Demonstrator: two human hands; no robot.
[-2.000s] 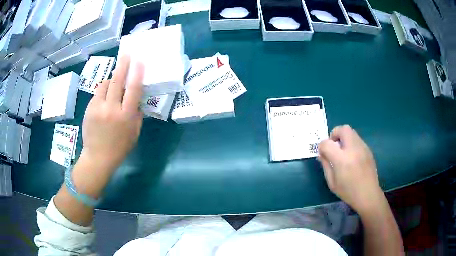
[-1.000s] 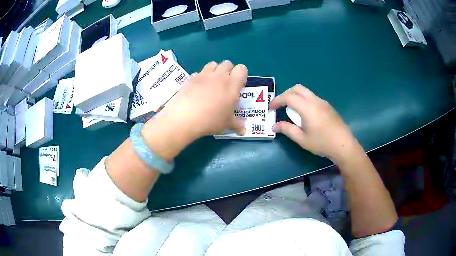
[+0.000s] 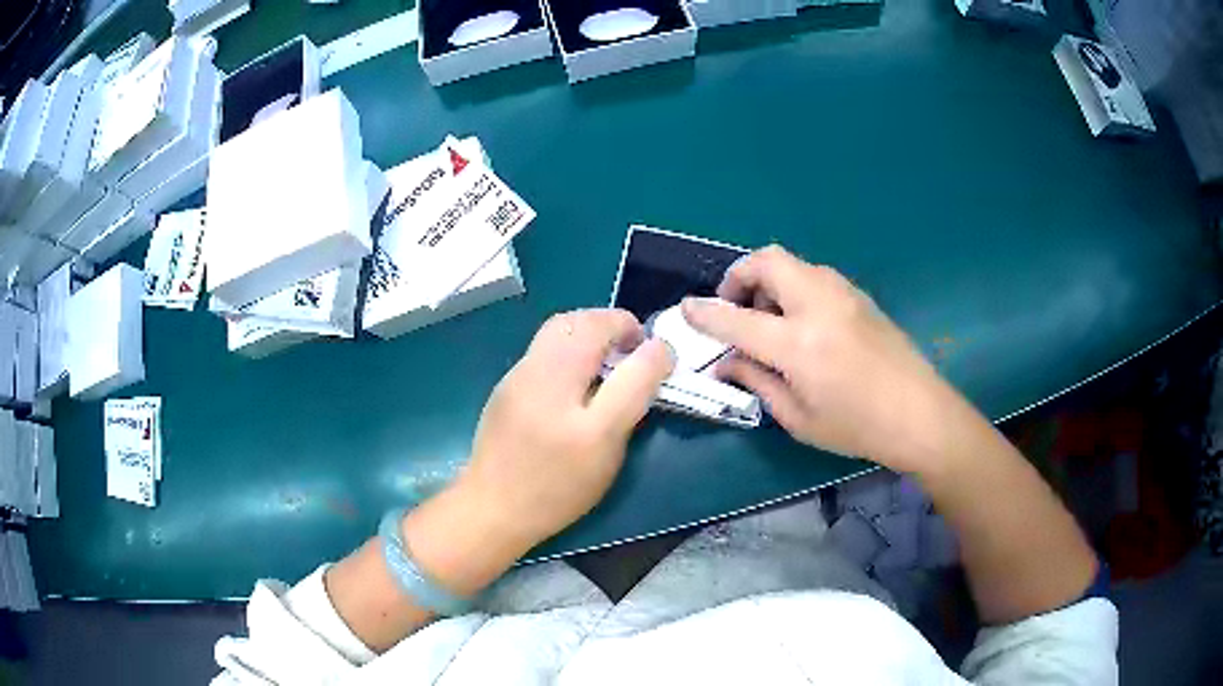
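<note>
An open box base (image 3: 660,255), white outside and black inside, sits tilted on the green table before me. A small white rounded device (image 3: 689,335) is at the box between my hands. My left hand (image 3: 570,402) is at the box's left side with thumb and fingers on the device's left edge. My right hand (image 3: 818,355) holds the device from the right, fingers over the box. A white edge, perhaps the leaflet, shows under the fingers at the near side; my hands hide most of the box inside.
A leaflet stack (image 3: 449,228) and a white box lid (image 3: 284,201) lie left of centre. White boxes (image 3: 107,328) pile up at the far left. Open boxes with white ovals (image 3: 624,51) stand at the back. A finished box (image 3: 1104,87) lies at the back right.
My left hand has moved from over the leaflet to the box's near left side. My right hand has brought the white device over the box. The box has turned, and its black inside shows more.
</note>
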